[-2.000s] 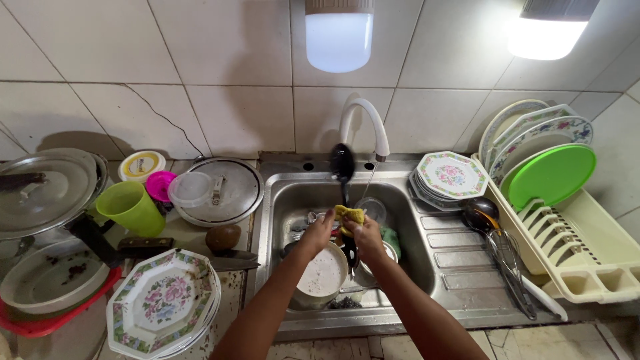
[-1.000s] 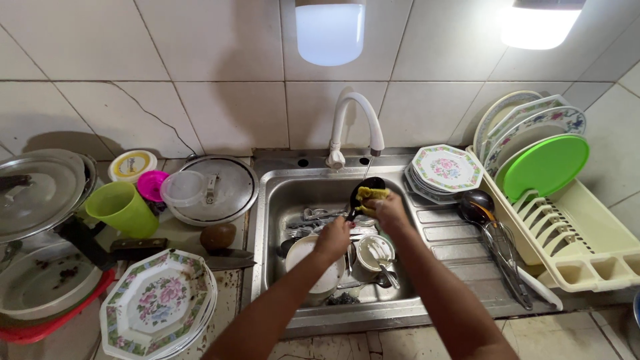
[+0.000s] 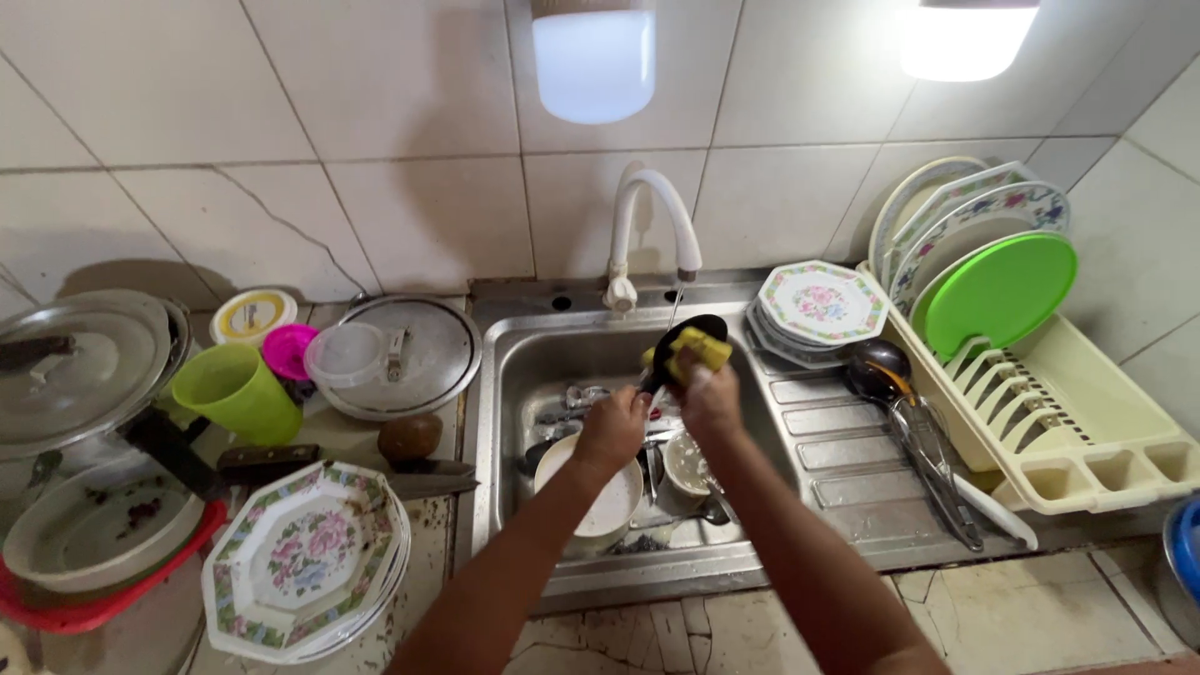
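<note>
Over the steel sink, my left hand grips the handle of a black ladle or large spoon. My right hand presses a yellow sponge or cloth against its head. A thin stream of water falls from the white curved faucet, just behind the ladle. Beneath my hands a pale bowl with whitish liquid and a smaller cup or bowl sit among cutlery in the basin. My fingers partly hide the sponge.
Left of the sink are stacked floral plates, a knife, a green cup and a metal lid. On the right stand a stack of octagonal plates, a whisk and a cream dish rack holding plates.
The black ladle has tipped from upright, as seen two seconds ago, to a slant over the basin. My right hand has shifted to the ladle's head with the yellow sponge.
</note>
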